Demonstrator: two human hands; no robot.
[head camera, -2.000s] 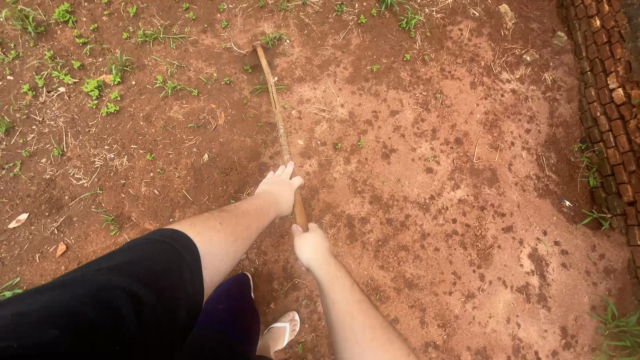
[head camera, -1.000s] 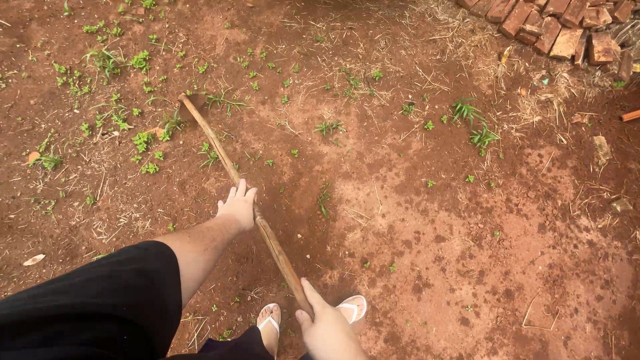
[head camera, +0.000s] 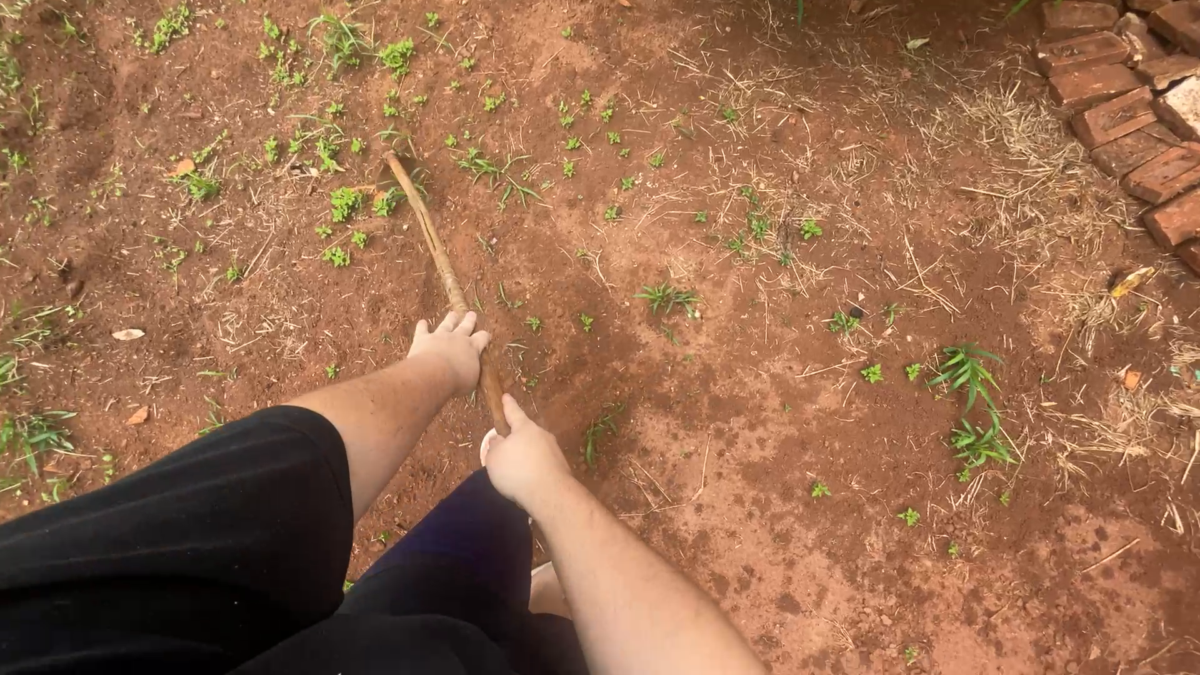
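A long wooden handle slants from near my feet up and left to the red soil. Its far end lies among small weeds, where a dark shape that could be a tool head is hard to make out. My left hand rests around the middle of the handle, fingers spread over it. Closer to my body, my right hand grips the near end, thumb along the wood.
Stacked red bricks stand at the upper right, with dry straw beside them. Small green weeds dot the bare soil. My legs and part of a light sandal are below my hands.
The view has shifted a lot. Both hands stay on the handle, which leans more upright in view than one second ago. My feet, both seen one second ago, are now mostly hidden.
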